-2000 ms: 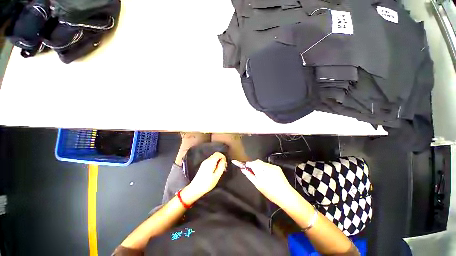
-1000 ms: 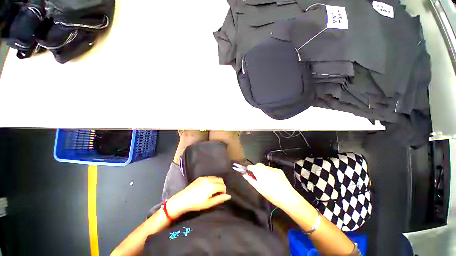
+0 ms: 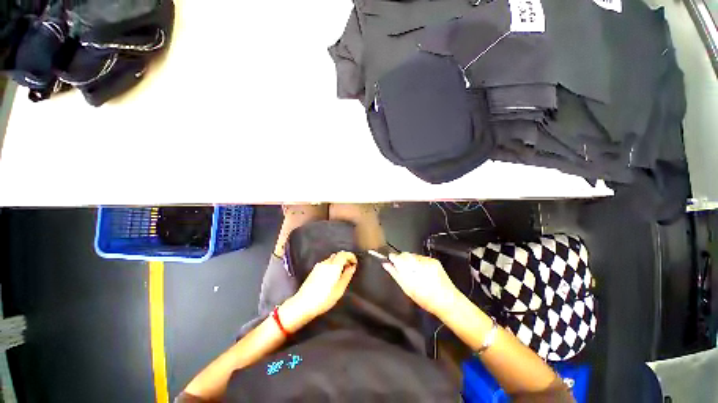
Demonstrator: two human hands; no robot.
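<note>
A small black pouch [image 3: 319, 238] lies on the wearer's lap, below the table's near edge. My left hand [image 3: 329, 277] is on the pouch's near part, fingers pinched at its right side; what lies between the fingertips is too small to tell. My right hand [image 3: 417, 277] is just right of the pouch, shut on thread snips [image 3: 378, 256] whose pale metal tip points left toward my left fingertips. The tip and the left hand are a little apart. The rest of the snips is hidden in the hand.
The white table [image 3: 236, 110] holds a finished-looking black pouch [image 3: 429, 110] on dark fabric panels [image 3: 614, 86] at right and black bags [image 3: 102, 47] at far left. A blue crate [image 3: 169, 252] stands on the floor at left. A checkered bag [image 3: 539, 291] is right of my lap.
My left hand has moved forward and up onto the pouch, covering its near right part. My right hand has stayed beside it with the snips. The view has shifted slightly.
</note>
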